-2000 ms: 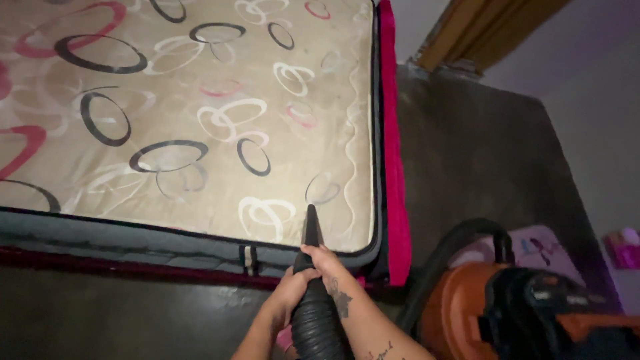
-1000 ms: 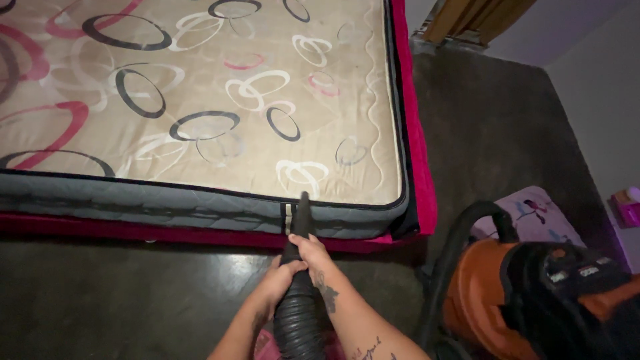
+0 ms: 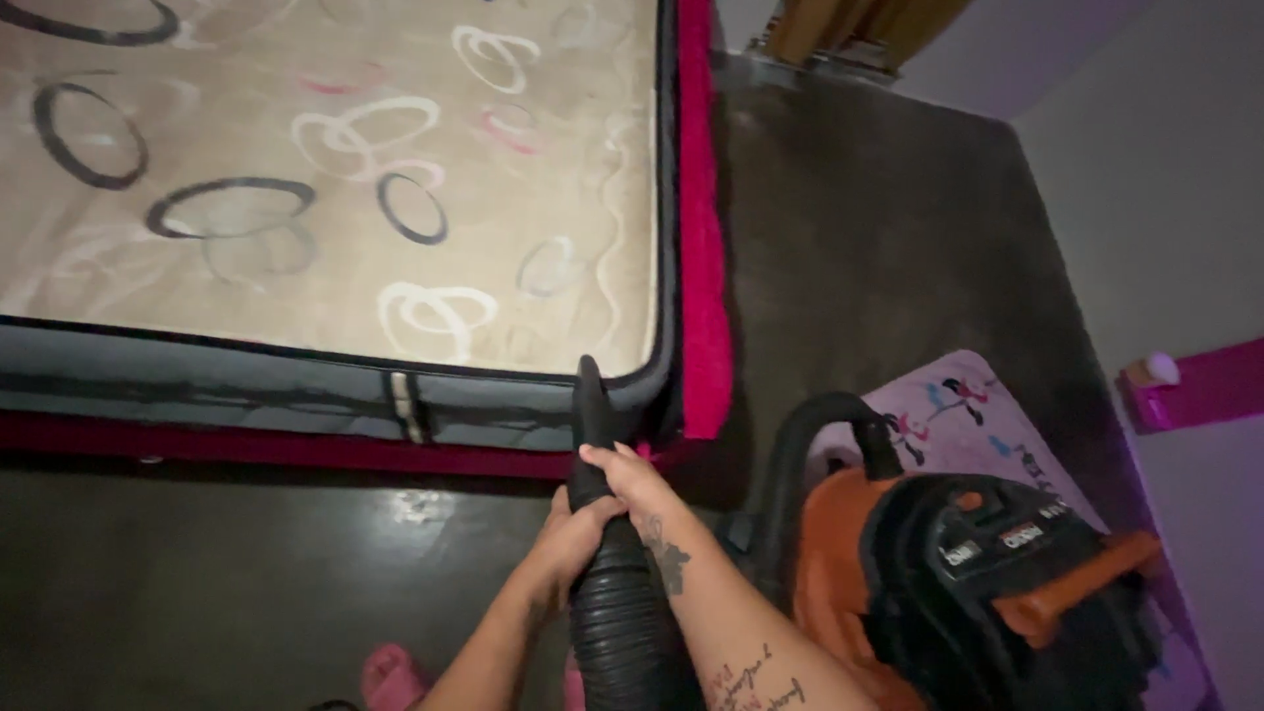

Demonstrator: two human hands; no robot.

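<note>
Both hands grip a black vacuum crevice nozzle (image 3: 591, 415) where it joins a ribbed black hose (image 3: 624, 612). My left hand (image 3: 578, 538) wraps the lower part, and my right hand (image 3: 632, 479) holds just above it. The nozzle's tip lies at the dark piped edge of a beige mattress (image 3: 533, 326), close to its near right corner. Printed rings in white, dark grey and pink cover the mattress top; its side is grey with a light strap handle (image 3: 403, 405). An orange and black shop vacuum (image 3: 948, 583) stands to the right of my arms.
Bright pink fabric (image 3: 703, 247) borders the mattress's right side. A pink printed mat (image 3: 958, 395) lies under the vacuum on the dark floor (image 3: 849, 217). A pink shelf (image 3: 1195, 385) is on the right wall. Pink footwear (image 3: 390, 676) shows at the bottom.
The nozzle tip has moved right along the mattress's near edge, from beside the white rings toward the corner. Both hands keep their hold on it.
</note>
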